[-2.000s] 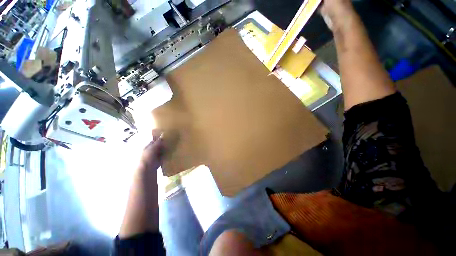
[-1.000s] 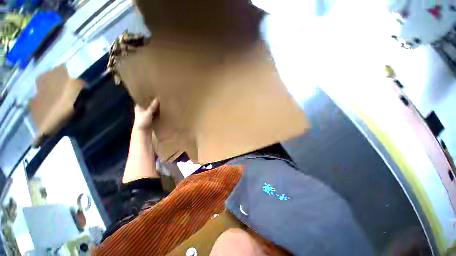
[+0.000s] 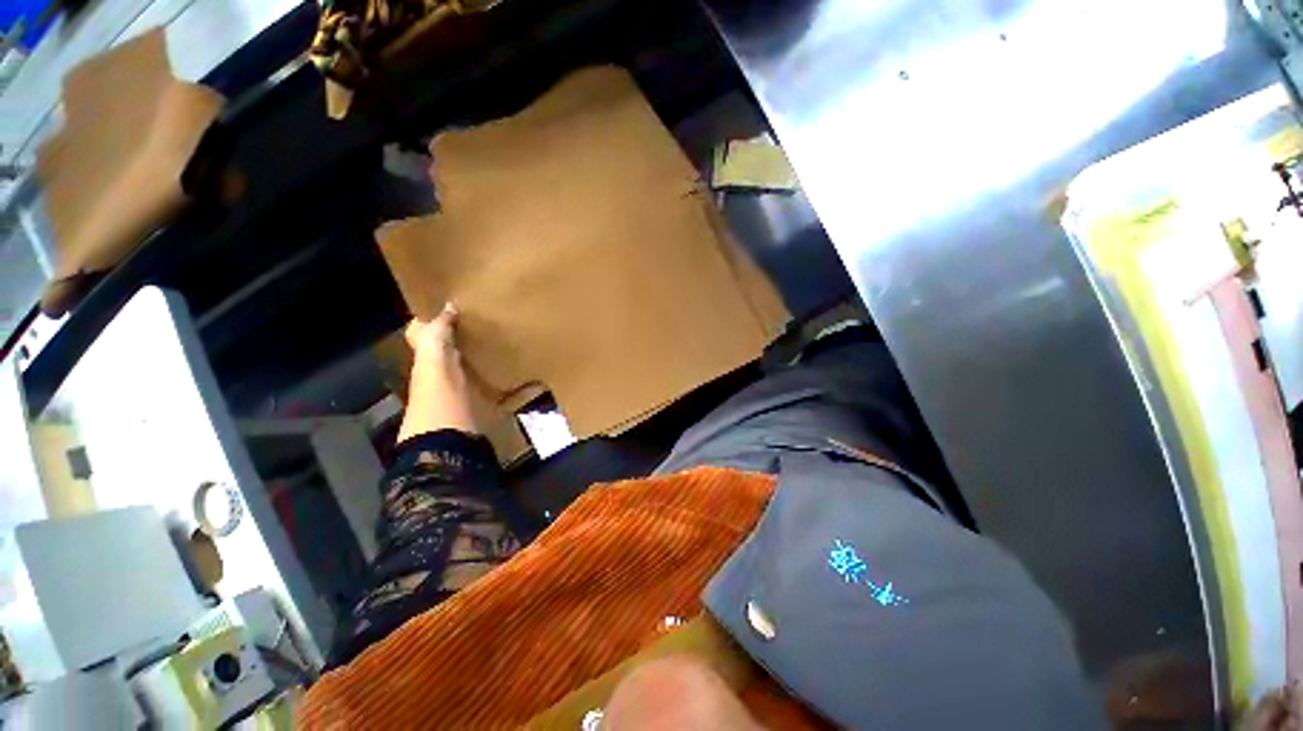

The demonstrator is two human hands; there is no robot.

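Note:
A large tan-brown cut panel (image 3: 572,257) with a notched outline lies over a pile of similar brown sheets, low to the left of the table. My left hand (image 3: 436,350) grips the panel's near-left edge, thumb on top and fingers hidden. A small skin-toned patch at the lower right picture edge may be part of my right hand; its state cannot be made out. The sewing template (image 3: 1200,429), white with yellow and pink bands, lies at the right, cut off by the picture edge.
The shiny metal table (image 3: 986,286) has its edge between me and the template. Another brown sheet (image 3: 122,157) hangs at the upper left. A white machine panel (image 3: 186,429) stands at the left. A patterned cloth bundle (image 3: 357,43) is at the top.
The view has turned left from the sewing machine. The panel, earlier over the template and then held up blurred, now lies lower on the pile. My right hand has left the raised strip.

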